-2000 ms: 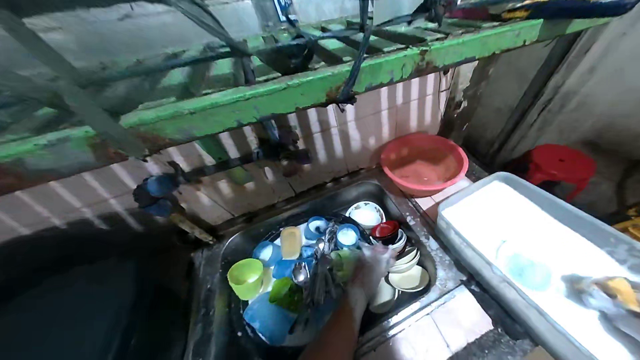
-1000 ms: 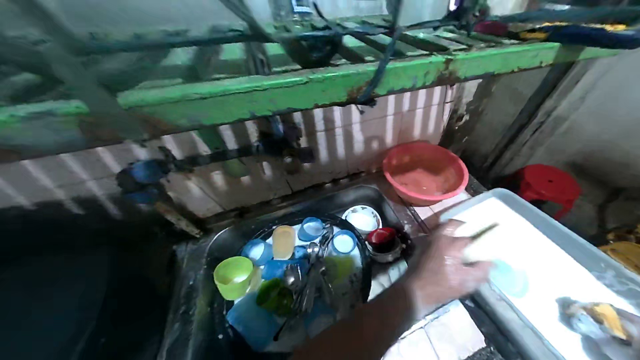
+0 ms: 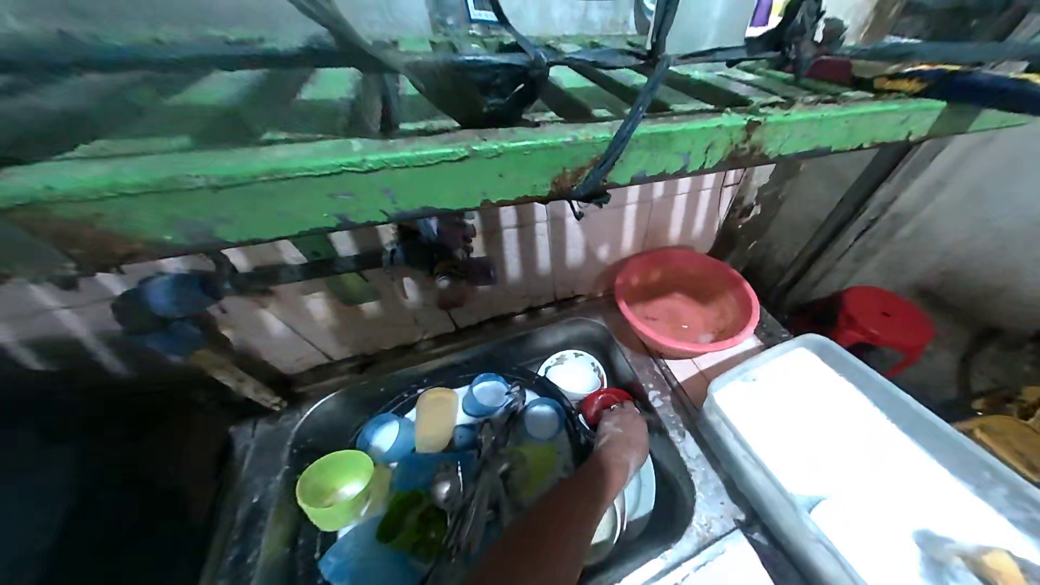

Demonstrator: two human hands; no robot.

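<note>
My left hand [image 3: 624, 439] reaches into the metal sink [image 3: 686, 487], its fingers closed at the rim of a small red bowl [image 3: 603, 403]. Behind it sits a white patterned bowl [image 3: 573, 374]; pale plates [image 3: 642, 491] lie beneath my wrist. Left of the hand are blue cups [image 3: 489, 394], a light green cup [image 3: 335, 487], a dark green cup [image 3: 410, 524] and a heap of metal spoons and forks [image 3: 479, 496]. At the lower right edge, my foam-covered right hand [image 3: 946, 552], partly cut off and blurred, holds a yellow sponge [image 3: 998, 565] over a grey tub [image 3: 821, 349] of white suds.
A red plastic basin [image 3: 686, 305] stands on the tiled ledge behind the sink's right corner. A green slatted shelf [image 3: 455, 179] crosses above the sink. Pipes with a blue fitting [image 3: 179, 296] run along the tiled wall. A red stool [image 3: 886, 325] stands beyond the tub.
A second ago my left hand was beside the tub, right of the sink; now it is back among the dishes at the red bowl. My right hand has stayed at the tub.
</note>
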